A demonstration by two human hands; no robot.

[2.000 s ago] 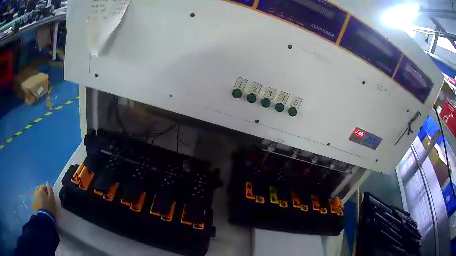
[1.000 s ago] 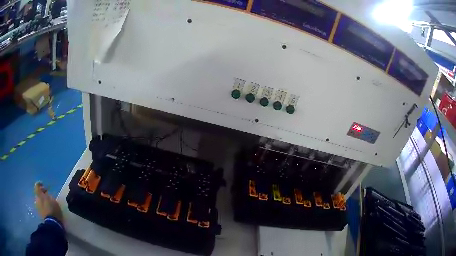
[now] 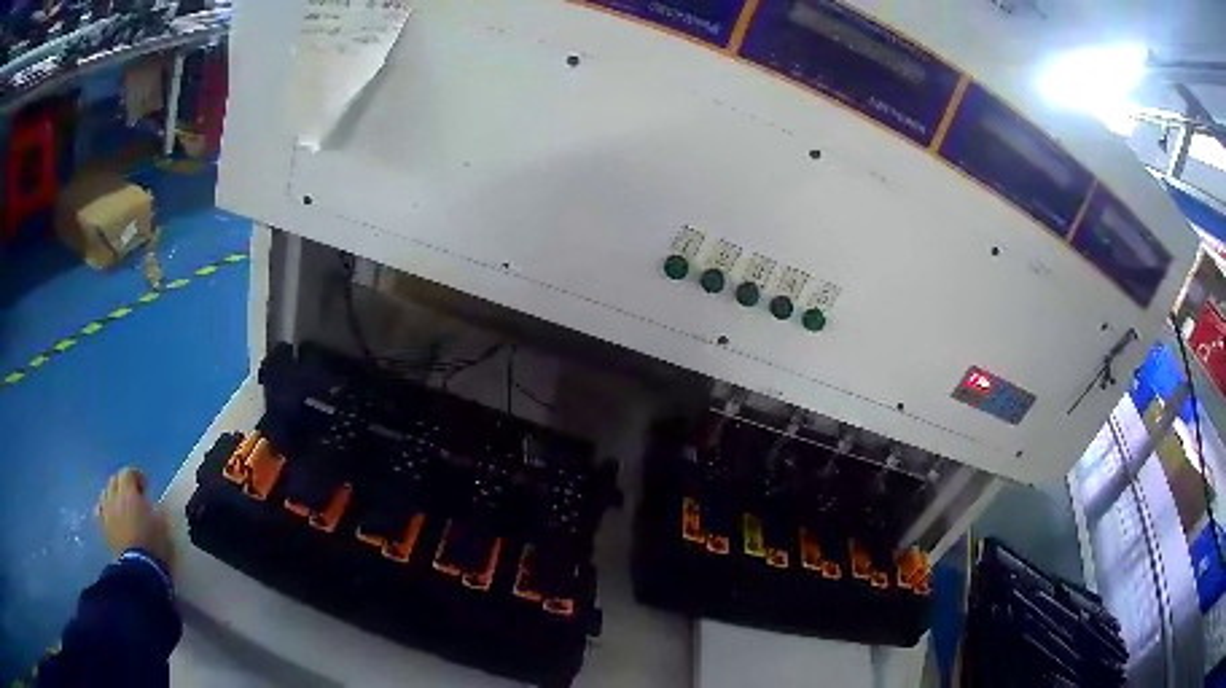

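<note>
My left hand [image 3: 131,518] is at the left edge of the white machine table [image 3: 229,632], beside the left fixture. I see nothing in it; its fingers are small and blurred. The left fixture [image 3: 390,565], a long black block with a row of orange clamps [image 3: 323,507], lies on the table. The right fixture [image 3: 780,585] is a similar black block with orange clamps and one yellowish piece [image 3: 756,538], under the machine heads [image 3: 840,448]. My right hand is out of the picture.
The white upper cover [image 3: 538,175] carries a row of green buttons [image 3: 748,293], a red digital readout [image 3: 979,380] and a paper note [image 3: 343,61]. A white plate [image 3: 773,659] lies before the right fixture. Black plastic parts [image 3: 1042,618] lie at the right. A cardboard box [image 3: 110,222] stands on the floor.
The view has shifted slightly, so the machine sits a little further right in the picture. My left hand stays near the table's left edge. The fixtures look unchanged.
</note>
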